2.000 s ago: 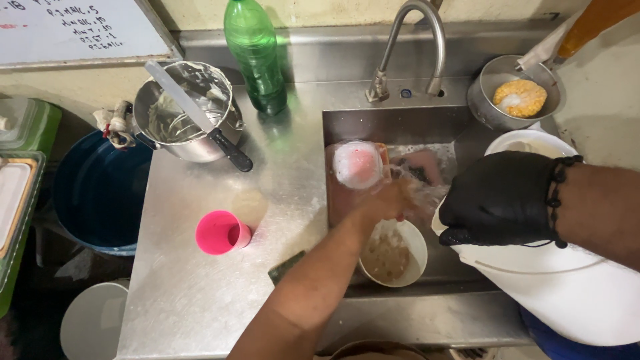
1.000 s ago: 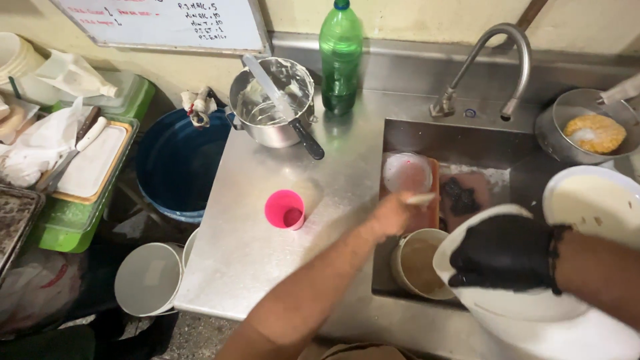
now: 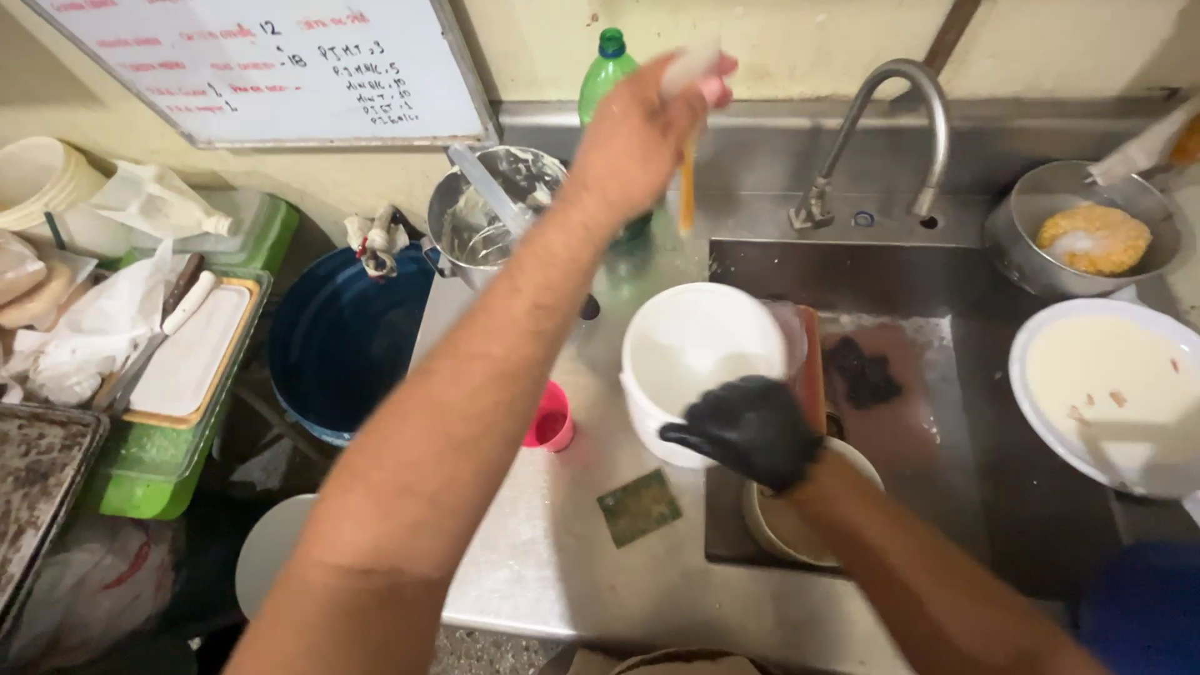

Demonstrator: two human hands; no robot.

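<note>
My left hand (image 3: 647,117), bare and raised above the back of the steel counter, holds a blurred pale item (image 3: 692,66). A thin orange strip (image 3: 687,192) shows just below it; whether they are joined I cannot tell. My right hand (image 3: 750,427), in a black glove, grips the near side of an empty-looking white plastic tub (image 3: 708,342) over the sink's left edge. Under my right wrist, a pale round container (image 3: 773,525) stands in the sink (image 3: 994,375). My left forearm partly hides a pink cup (image 3: 551,422) and a metal pot (image 3: 478,216).
A faucet (image 3: 928,122) rises behind the sink. Right of it are a metal pot with yellow food (image 3: 1012,230) and a white basin of pale liquid (image 3: 1041,427). A green bottle (image 3: 605,80) stands behind my left hand. A green scouring pad (image 3: 640,508) lies near the counter's front.
My left hand has risen out of the sink area to above the back of the counter. My right hand has brought the white tub left, from the sink's right side to its left edge.
</note>
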